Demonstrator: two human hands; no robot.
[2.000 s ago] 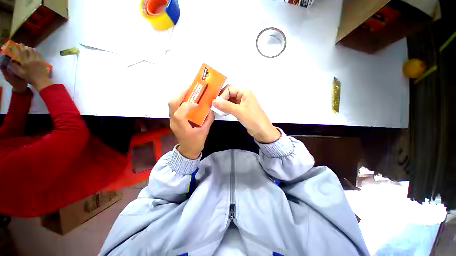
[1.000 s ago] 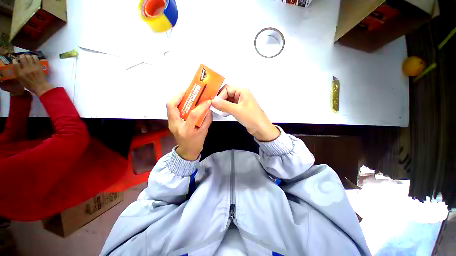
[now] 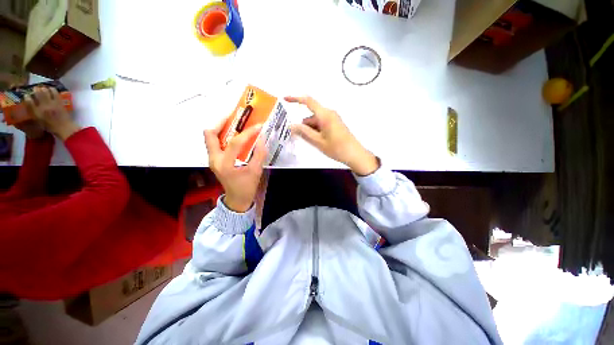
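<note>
An orange retail box (image 3: pixel 251 111) with a white printed side is held tilted over the table's front edge, its white side turned to the right. My left hand (image 3: pixel 235 162) grips its lower left part, with fingers across the orange face. My right hand (image 3: pixel 330 133) is just right of the box, fingers apart, thumb and index finger spread. Its fingertips are close to the white side; I cannot tell if they touch. I see no clear tape piece in the fingers.
A clear tape roll (image 3: pixel 361 65) lies on the white table (image 3: pixel 404 101). A blue and yellow tape dispenser (image 3: pixel 219 28), a yellow strip (image 3: pixel 452 130) and brown cartons (image 3: pixel 495 40) are also there. A person in red (image 3: pixel 101 168) holds another box at left.
The box has turned so its white printed side shows, and it has shifted slightly left with my left hand. My right hand's fingers have opened and moved off the box's edge.
</note>
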